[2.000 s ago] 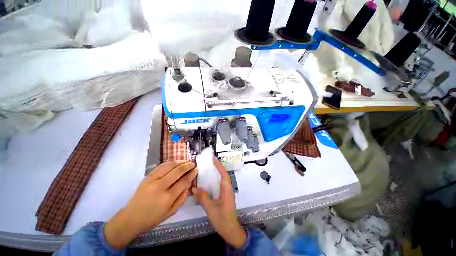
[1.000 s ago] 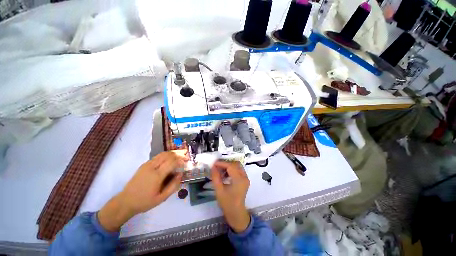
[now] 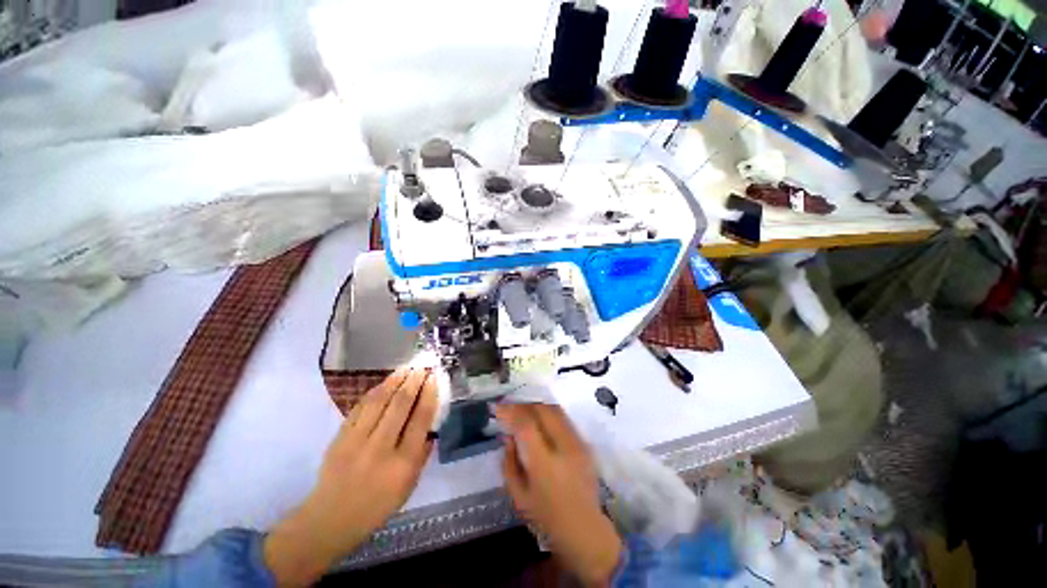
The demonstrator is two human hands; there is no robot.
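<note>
The white overlock machine [image 3: 540, 230] stands ahead, its needle area [image 3: 459, 333] just beyond my hands. A plaid piece [image 3: 356, 388] with a white layer [image 3: 370, 310] lies left of the needle area. My left hand [image 3: 379, 459] lies on its near part, fingers together and holding it down. My right hand [image 3: 557, 477] is right of it, with bent fingers holding white wadding [image 3: 534, 396] at the front of the machine. The fingertips are partly hidden. More white material [image 3: 649, 488], blurred, shows beside my right wrist.
A long plaid strip [image 3: 207, 391] lies diagonally at left. White wadding [image 3: 172, 195] is heaped behind it. Snips [image 3: 672, 365] and a small dark part [image 3: 605, 399] lie right of the machine. Black thread cones [image 3: 578, 52] stand behind. Scraps [image 3: 804, 534] cover the floor.
A plaid piece with its white layer showing now spreads left of the needle area. My left hand has moved nearer and lies flatter. My right hand has moved slightly right and nearer.
</note>
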